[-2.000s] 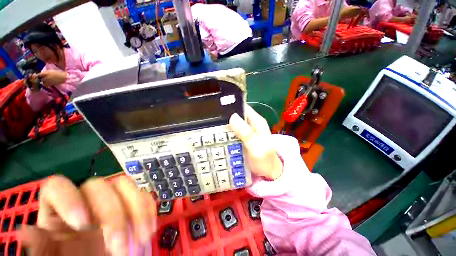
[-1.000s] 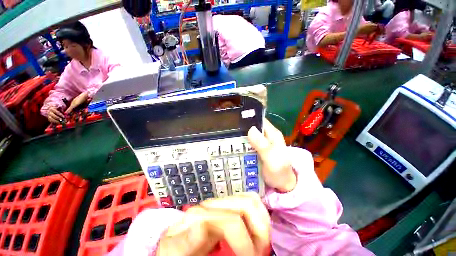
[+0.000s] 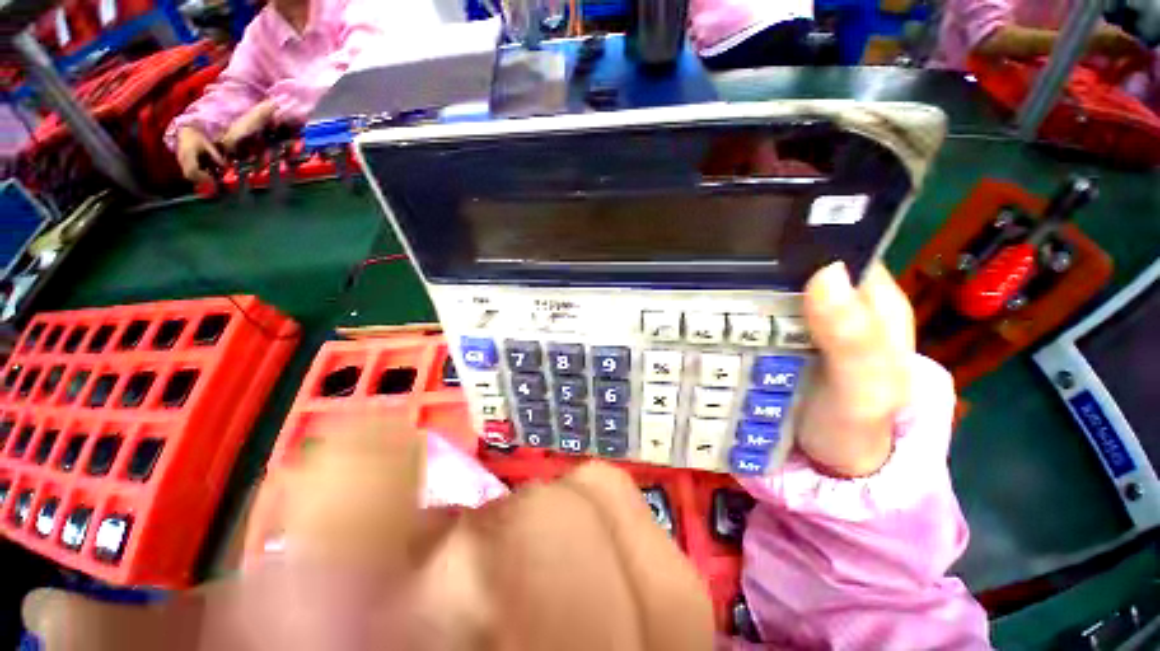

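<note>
A desk calculator point(image 3: 585, 312) with a dark, blank display and grey and blue keys is held up, facing me. My right hand point(image 3: 859, 369) grips its right edge, thumb on the front; the other fingers are hidden behind it. My left hand point(image 3: 560, 560) is large and blurred at the bottom, below the calculator's keys; whether it holds anything is unclear. Behind and below them is a red tray point(image 3: 363, 413) of dark square units, partly covered by the hands and calculator.
Another red tray point(image 3: 242, 343) with dark units lies at left. At right are an orange-brown fixture point(image 3: 1081, 261) with a red clamp handle point(image 3: 996, 282) and a cut-off white-framed monitor point(image 3: 1069, 382). A person in pink point(image 3: 274, 76) works at back left.
The view has shifted; the calculator now looks larger and nearer. My right hand still holds it. My left hand has gone from lower left to below the calculator, now blurred and close.
</note>
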